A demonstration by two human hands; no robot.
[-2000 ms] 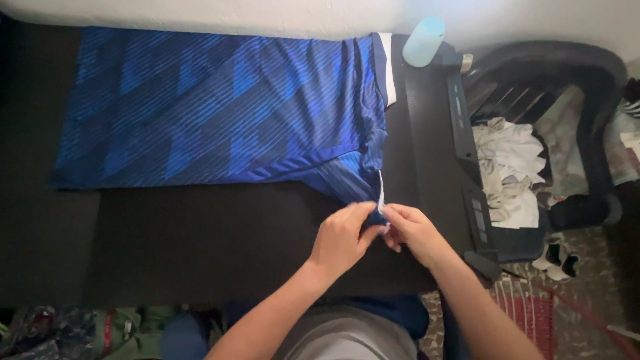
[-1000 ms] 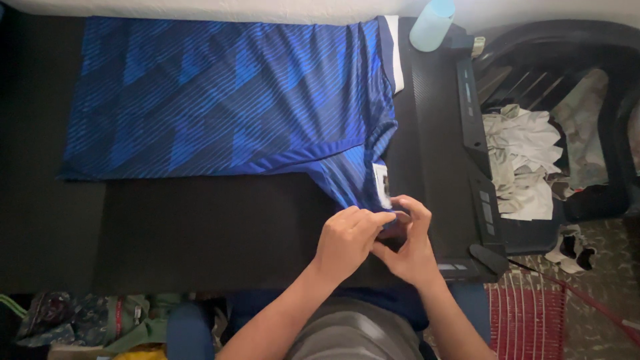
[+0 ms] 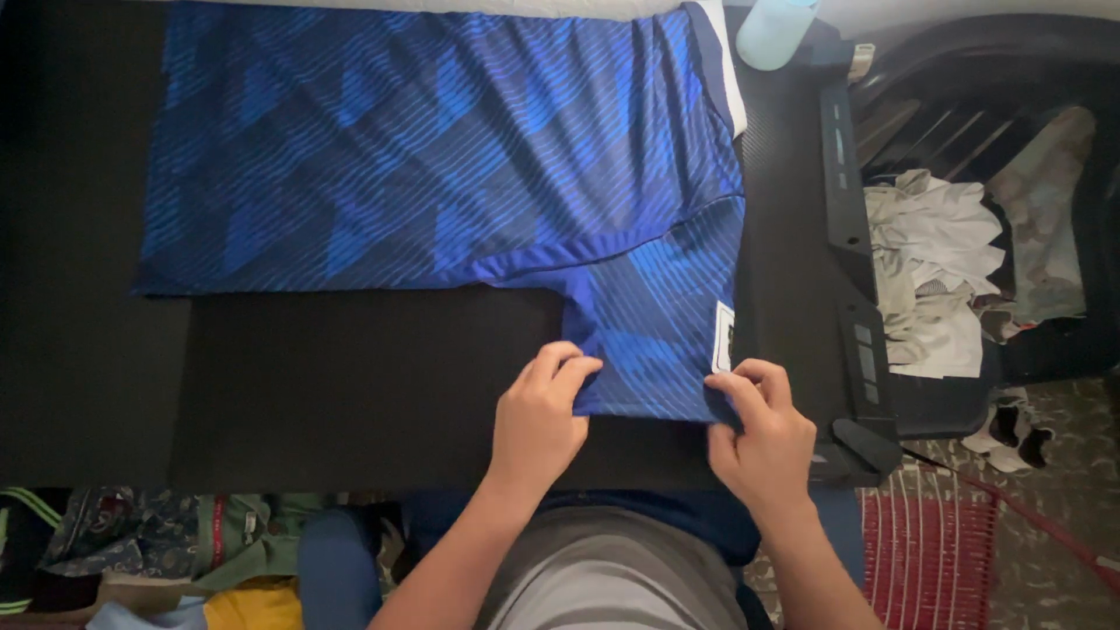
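Observation:
A blue patterned jersey (image 3: 420,149), folded lengthwise, lies on a black table (image 3: 367,385), its white-trimmed collar at the upper right. The sleeve (image 3: 656,350) points toward me and lies spread out, with a white patch (image 3: 724,337) near its right edge. My left hand (image 3: 541,420) pinches the left edge of the sleeve close to the hem. At the opposite hem corner, just below the patch, my right hand (image 3: 763,429) has the fabric between thumb and fingers.
A light blue cup or bottle (image 3: 774,33) stands at the back, right of the collar. Black plastic fittings (image 3: 849,201) line the table's right end. Beyond are a dark chair (image 3: 1050,350) with white cloths (image 3: 941,262) and a red woven mat (image 3: 927,551). Folded clothes (image 3: 149,542) lie below the near edge.
My hands were close together at the bunched sleeve end; now they are apart at the two sides of the hem. The sleeve has been spread out flatter.

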